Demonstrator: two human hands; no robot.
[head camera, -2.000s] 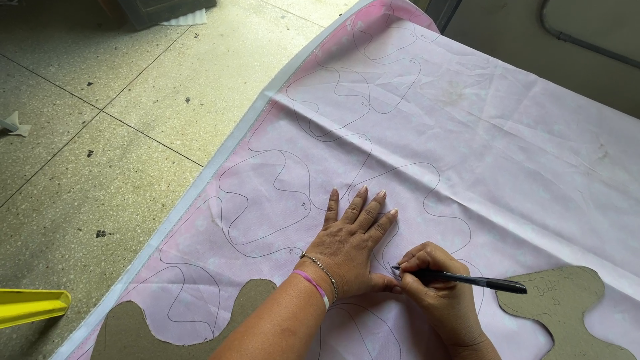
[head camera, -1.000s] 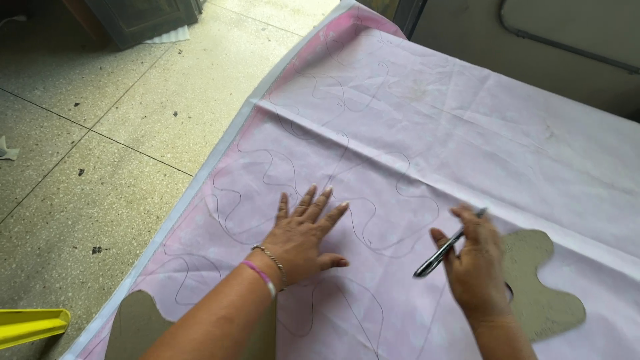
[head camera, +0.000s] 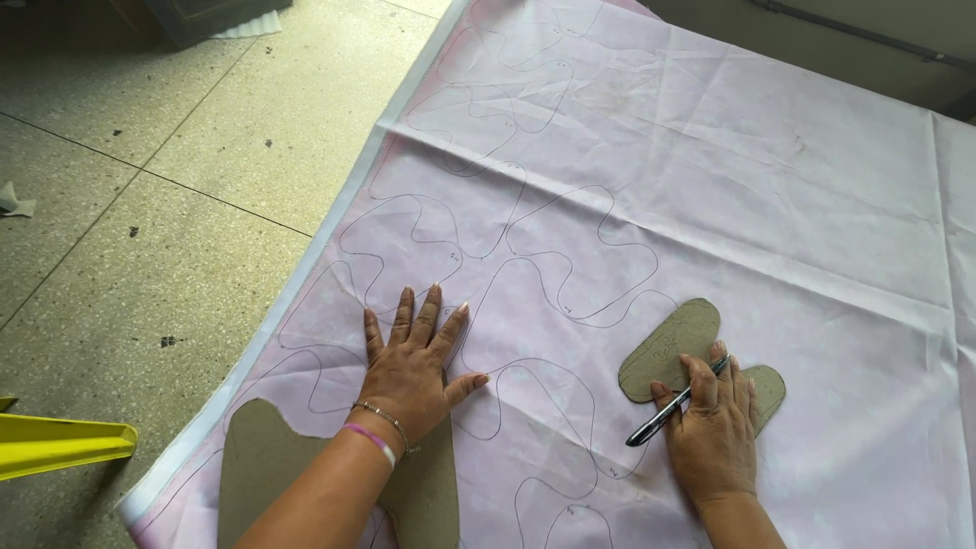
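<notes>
A pink-lilac sheet of fabric (head camera: 717, 221), marked with curved pen outlines, lies spread in front of me. My left hand (head camera: 412, 374) rests flat on it with the fingers apart, its wrist over a large brown cardboard template (head camera: 263, 465) at the lower left. On the right, my right hand (head camera: 709, 427) holds a black pen (head camera: 663, 419) between the fingers and presses on a smaller cardboard template (head camera: 671, 343) that bears handwriting. The hand hides the middle of this template; its two rounded lobes show above and to the right.
Beyond the fabric's left edge (head camera: 305, 259) is a speckled floor (head camera: 229, 152). A yellow object (head camera: 69, 446) juts in at the lower left. A dark container (head camera: 206, 15) stands at the top left, and a pipe (head camera: 854, 30) runs along the surface at the top right.
My right hand has left the drawn line where the pen tip was and come down on the smaller template. That template now lies at a different angle. My left hand stays flat on the fabric.
</notes>
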